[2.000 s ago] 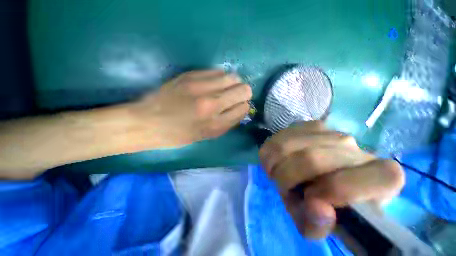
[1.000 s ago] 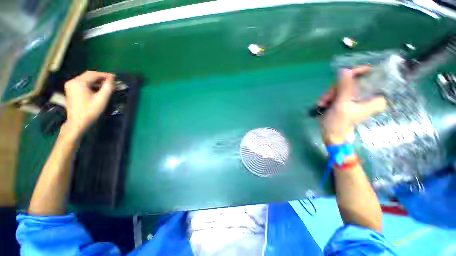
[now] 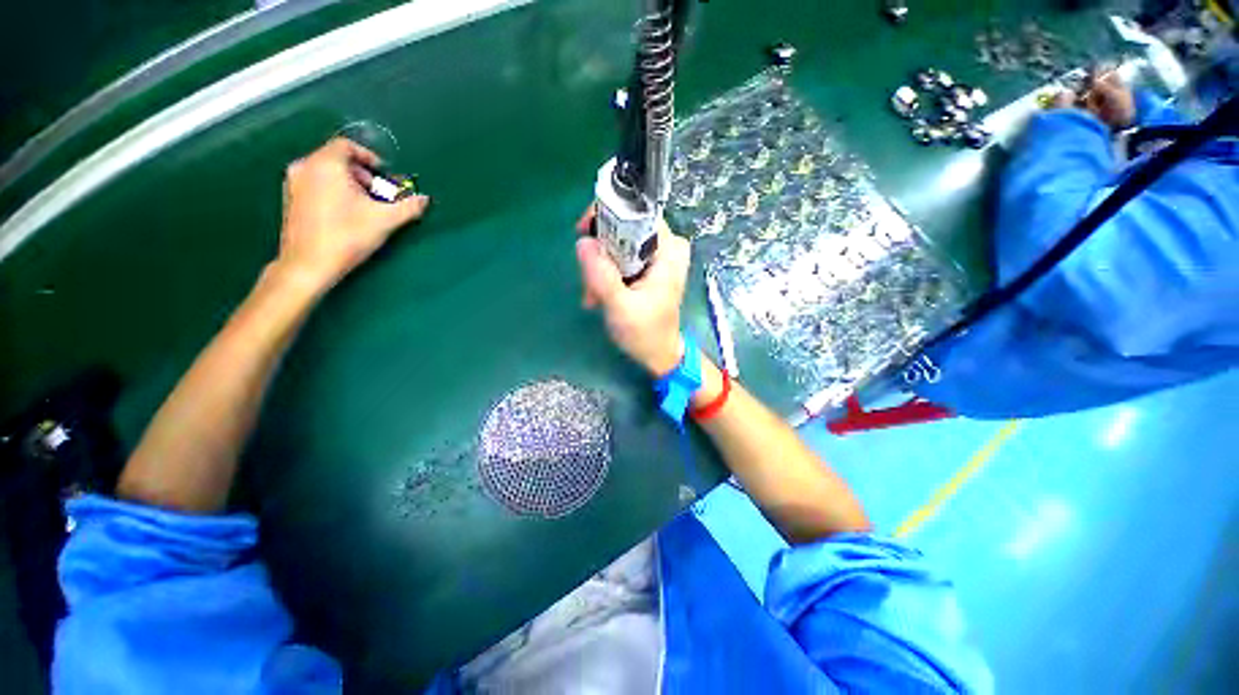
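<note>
My left hand (image 3: 340, 211) is over the green mat at the upper left and pinches a small module (image 3: 389, 188) with a white part and a dark part. My right hand (image 3: 639, 278) grips the white-grey body of the electric screwdriver (image 3: 628, 224), upright below its coiled spring. The screwdriver's tip is hidden. A blue band and a thin red band circle my right wrist. The round perforated screw plate (image 3: 544, 448) lies flat on the mat between my forearms, with tiny dark specks left of it.
A clear blister tray (image 3: 815, 231) lies right of my right hand, with a thin pale stick (image 3: 722, 323) beside it. Loose parts (image 3: 940, 106) lie beyond. Another worker's blue sleeve (image 3: 1087, 258) is at right, crossed by a black cable (image 3: 1073, 224). A dark tray (image 3: 48, 462) is at far left.
My left hand has moved from the dark tray to the mat and now shows a module. My right hand, lately beside the blister tray, now holds the screwdriver upright. The view has turned.
</note>
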